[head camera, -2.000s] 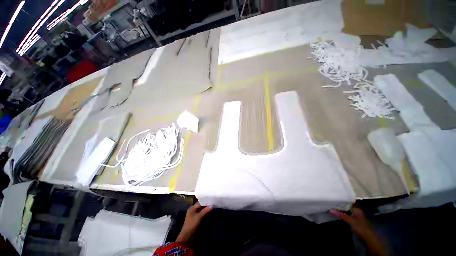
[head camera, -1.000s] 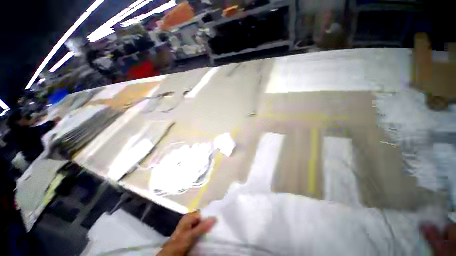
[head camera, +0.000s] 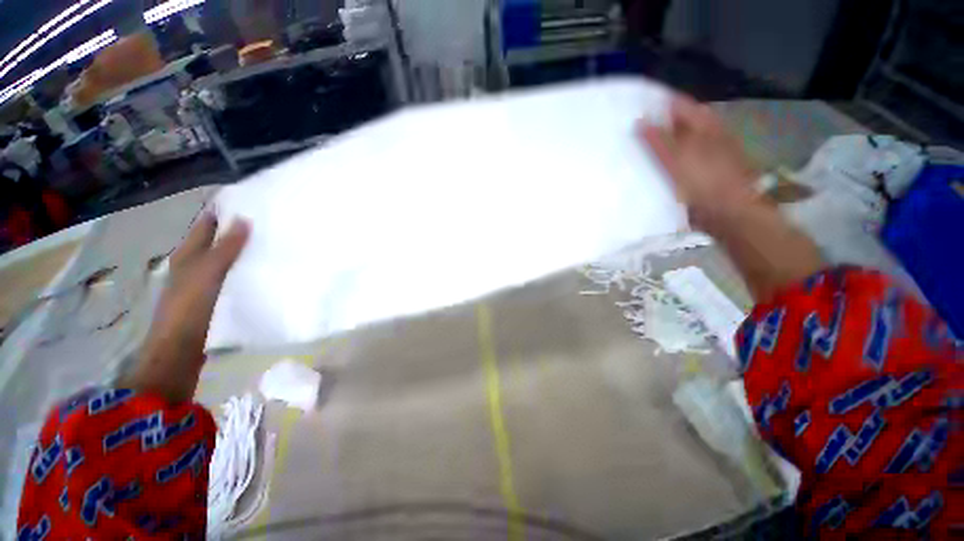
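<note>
A large white body piece (head camera: 444, 206) is held up over the table, spread between both hands. Its two straps cannot be made out. My left hand (head camera: 190, 285) grips its left edge, fingers partly behind the cloth. My right hand (head camera: 703, 169) grips its upper right corner. Both hands are bare and slightly blurred. The translucent glue bottle (head camera: 714, 417) lies on the table at the right.
White cord bundle (head camera: 235, 460) at lower left, partly behind my left sleeve; crumpled white wad (head camera: 291, 386) beside it. Curly white trimmings (head camera: 661, 312) and white strap pieces (head camera: 703, 299) lie at right. A blue bin (head camera: 935, 238) stands far right. Yellow line (head camera: 494, 412) crosses the table.
The body piece has been lifted from the table's front edge and raised over the table. Both hands have moved up and forward with it. The view has turned to the right.
</note>
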